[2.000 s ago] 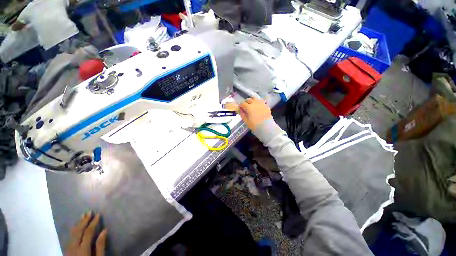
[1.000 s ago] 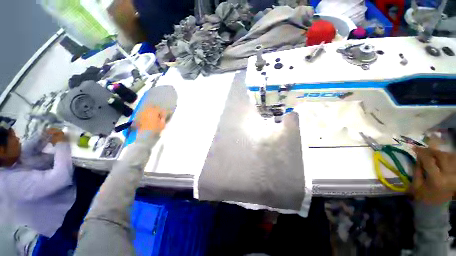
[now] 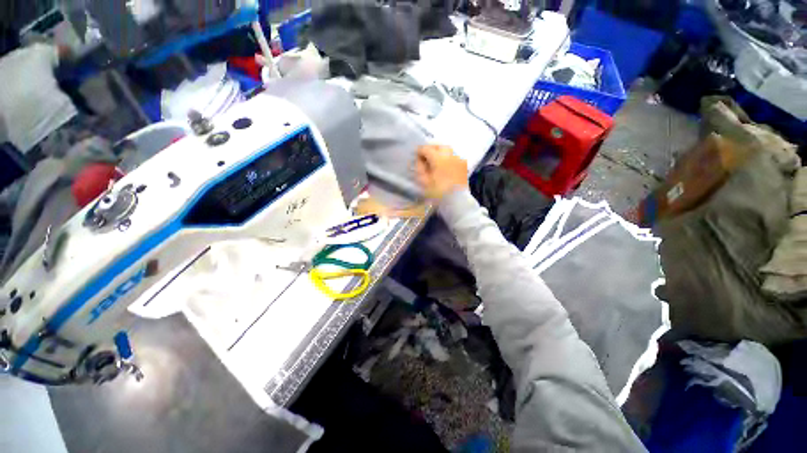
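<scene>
A grey panel with a white edge (image 3: 168, 398) lies under the needle area of the white sewing machine (image 3: 257, 115) at lower left. My right hand (image 3: 442, 172) is at the right end of the table, on or just above grey cloth (image 3: 389, 142), fingers curled; whether it grips the cloth is unclear. Scissors with green and yellow loops (image 3: 341, 281) lie on the table, with a slim dark-handled trimmer (image 3: 352, 226) beside them on a tan card piece (image 3: 389, 208). My left hand is not in view.
A white cloth piece with a dark slit (image 3: 190, 281) lies before the machine. A red box-like stool (image 3: 566, 142) and blue crate (image 3: 584, 81) stand beyond the table. Grey white-edged panels (image 3: 602, 283) are stacked at right. Brown cloth (image 3: 726, 265) is heaped far right.
The view has swung back right. My left hand, reaching to the rounded grey pieces one second ago, is out of the picture. My right hand has moved from beside the scissors to the grey cloth.
</scene>
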